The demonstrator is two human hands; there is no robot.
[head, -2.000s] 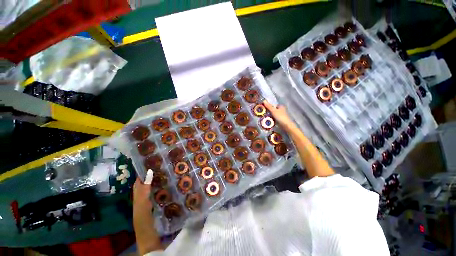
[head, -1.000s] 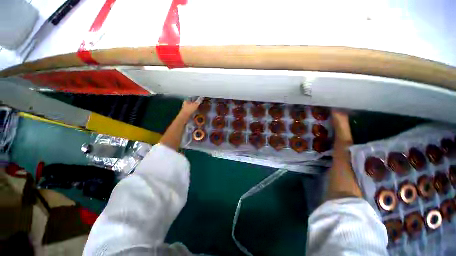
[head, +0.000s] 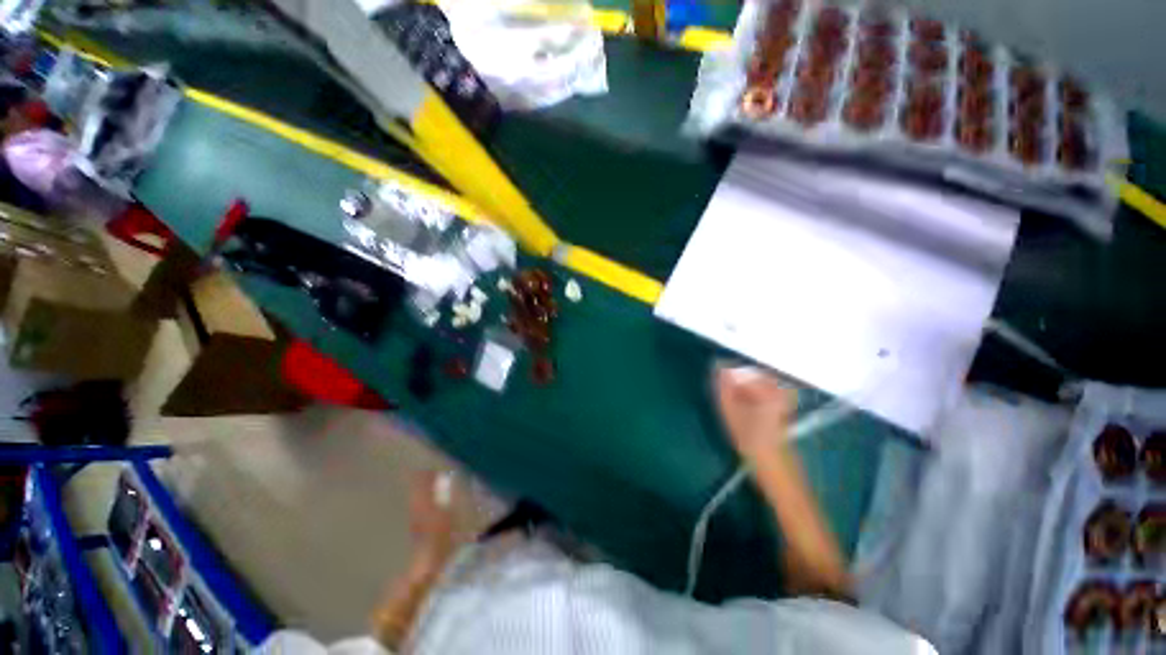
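A white sheet (head: 838, 288) lies tilted on the green bench. My right hand (head: 757, 407) is at its near left edge, blurred; whether its fingers touch the sheet is unclear. My left hand (head: 441, 505) is low, in front of the bench's near edge, blurred, with white fingertip covers; I see nothing held in it. A blister tray (head: 716, 109) full of copper ring parts sits beyond the sheet at the upper right. Part of another tray (head: 1068, 512) with ring parts shows at the right edge.
Brown rings (head: 531, 307) and small white bits lie beside shiny clear bags (head: 428, 243). A black tool (head: 307, 275) lies at left. A yellow-ended bar (head: 480, 179) crosses the bench. A pale strap (head: 703, 518) lies near my right forearm. Cardboard boxes and a blue rack stand at lower left.
Both hands have let go of the tray, which now rests at the back. My left hand has come back towards my body. The view has turned left, bringing the white sheet and loose parts into sight.
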